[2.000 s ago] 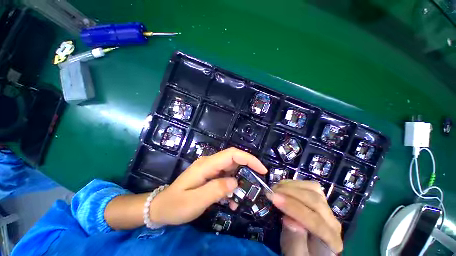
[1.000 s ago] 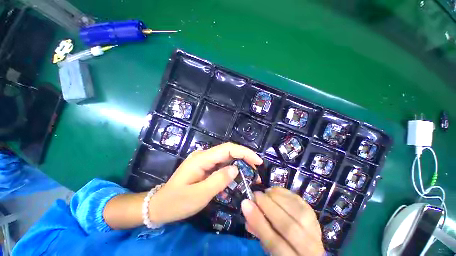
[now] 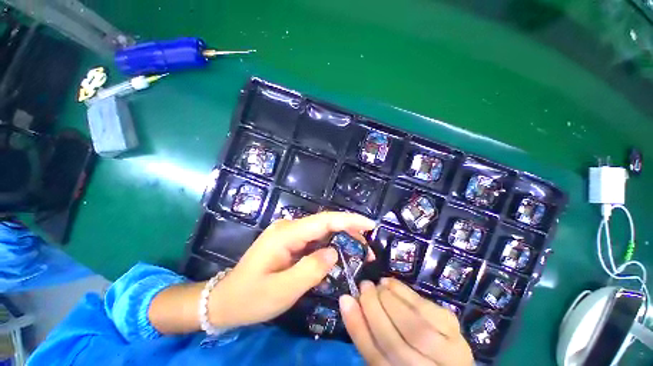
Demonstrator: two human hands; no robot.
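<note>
My left hand (image 3: 276, 268) holds a small black rounded-square watch case assembly (image 3: 348, 248) between thumb and fingers above the black tray. Blue and silver parts show inside the open case; its lower part is partly hidden by my thumb. My right hand (image 3: 401, 322) grips thin metal tweezers (image 3: 349, 277) near the tips, and the tips reach into the case. The black blister tray (image 3: 304, 171) lies under both hands, with similar assemblies in many pockets, such as one assembly (image 3: 418, 213) lying turned in its pocket.
A blue screwdriver-like tool (image 3: 161, 56), a slim syringe or pen (image 3: 129, 87) and a grey block (image 3: 112, 127) lie at the upper left. A white charger plug (image 3: 606, 185) with its cord, a white fan (image 3: 578, 322) and a dark phone (image 3: 614, 327) are at the right.
The case was tilted with the tweezers at its right side; now its open face shows and the tweezers reach in from below. My right hand has moved left and down.
</note>
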